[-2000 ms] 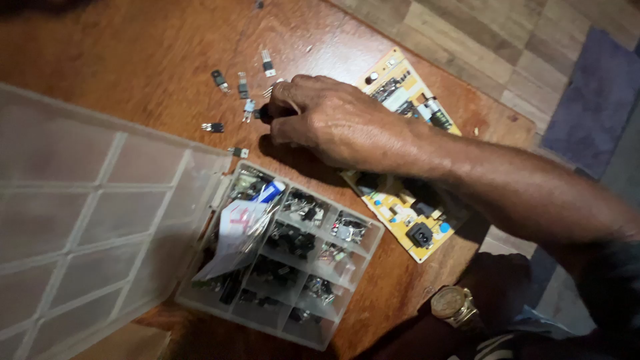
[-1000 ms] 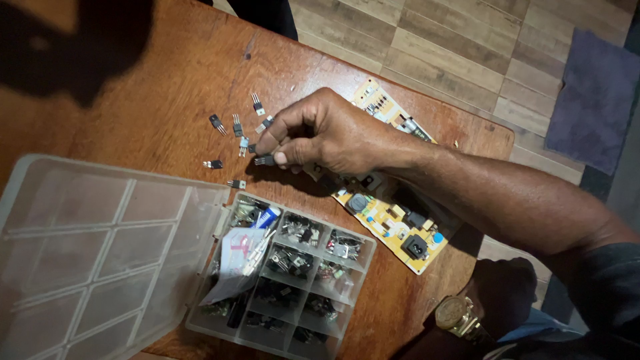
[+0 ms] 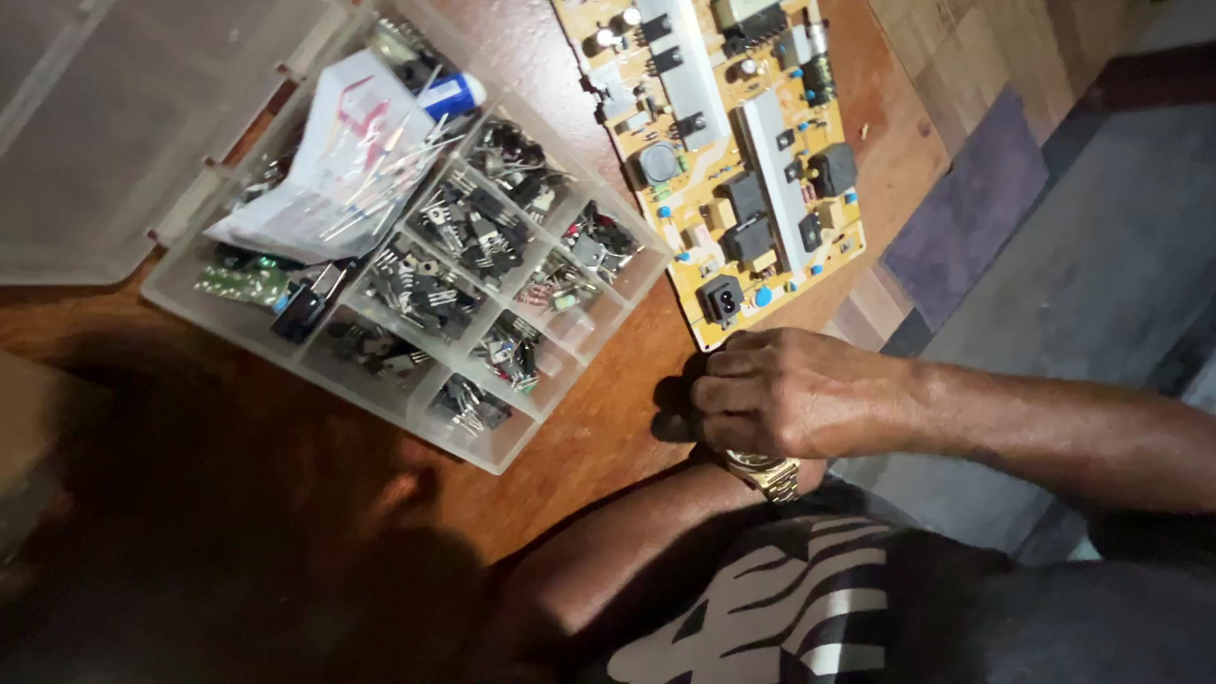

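Observation:
My right hand, its fingers curled, lies across my left wrist, over a gold-coloured wristwatch. Whether anything is between those fingers is hidden. Of my left hand only a small part shows beyond the watch; its fingers cannot be seen. Just above the hands is the near corner of a yellow circuit board, with metal heat sinks, capacitors and a black power socket. Left of the board stands an open compartment box of clear plastic, holding transistors and other leaded components.
The box's lid is folded back at the upper left. A white packet with a red mark and a blue-and-white cylindrical item lie in the largest compartment. The wooden table's edge runs down the right, beside the floor.
My right hand has left the loose transistors beside the board and come back to my left wrist. The view has shifted and turned; those loose transistors are out of frame.

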